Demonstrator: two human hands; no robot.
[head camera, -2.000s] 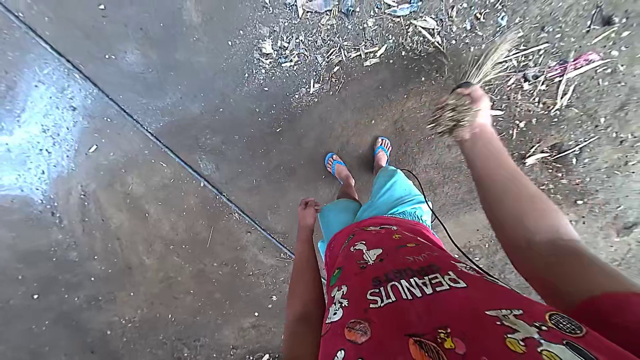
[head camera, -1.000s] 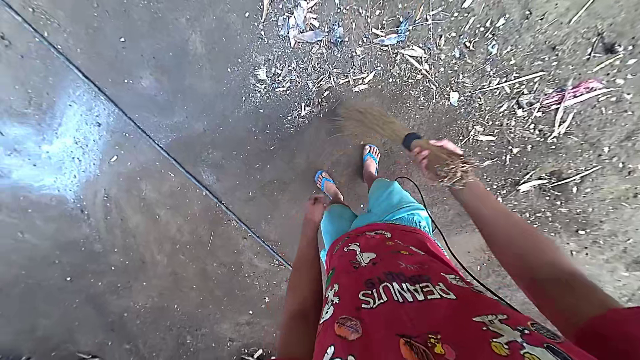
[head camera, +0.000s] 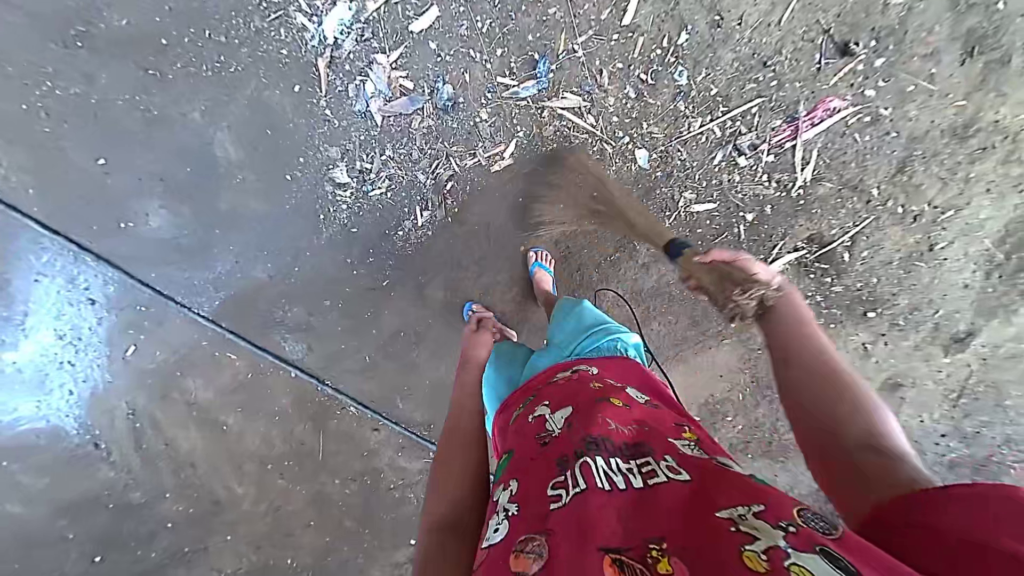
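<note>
My right hand (head camera: 732, 280) is closed around the bound handle end of a straw hand broom (head camera: 612, 204), just below a dark band. The broom's bristles fan out to the upper left and blur over the dirt floor, in front of my feet. My left hand (head camera: 482, 330) hangs beside the leg of my turquoise shorts, over one foot in a blue flip-flop; I see nothing in it, and its fingers are too small to read clearly.
Wood chips, straw and plastic scraps (head camera: 404, 104) litter the floor beyond the broom. A pink wrapper (head camera: 812, 120) lies at the upper right. A dark cable (head camera: 640, 328) loops beside my shorts. A long thin line (head camera: 208, 320) crosses the floor at left.
The broom's bristles have swung from pointing up and right, away from my feet, to the left across the floor ahead of them. My right hand stays shut on its handle.
</note>
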